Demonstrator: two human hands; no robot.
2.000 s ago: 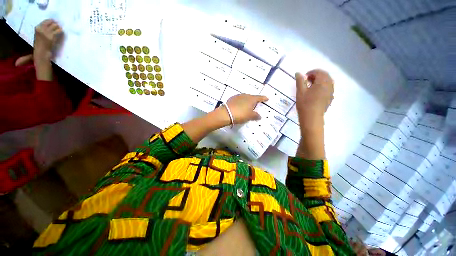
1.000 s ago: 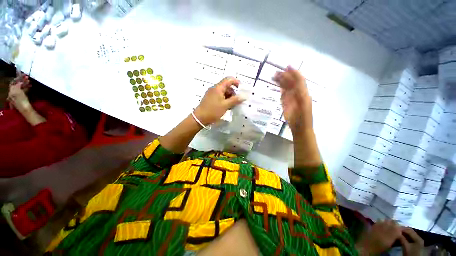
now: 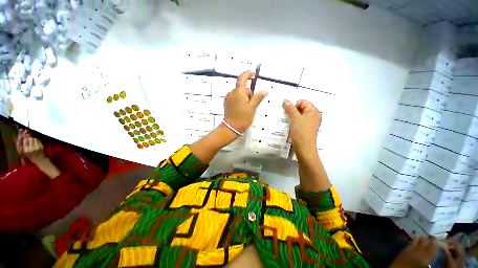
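Note:
Small white cartons [image 3: 198, 107] lie edge to edge in rows before me, with dark gaps between some. A printed label strip [image 3: 260, 137] with small dark dots runs down over the near cartons towards my body; glare blurs its edges. My left hand [image 3: 240, 109] is over the cartons at the strip's upper left, its index finger and thumb apart. My right hand [image 3: 304, 123] is right of the strip, fingers curled and thumb close to the index finger; whether it pinches a label cannot be told.
Gold-brown round seals [image 3: 139, 125] lie at left, beside a handwritten note [image 3: 94, 84]. Small white parts [image 3: 31, 68] are heaped at far left. Tall carton stacks [image 3: 414, 125] stand at right. Another person's hands [image 3: 32, 147] are at left; more hands [image 3: 423, 252] show at bottom right.
The view has shifted, showing more of the white heap. My left hand has moved up and right, its fingers now spread; it held the strip a second ago. My right hand has lowered and its fingers curled.

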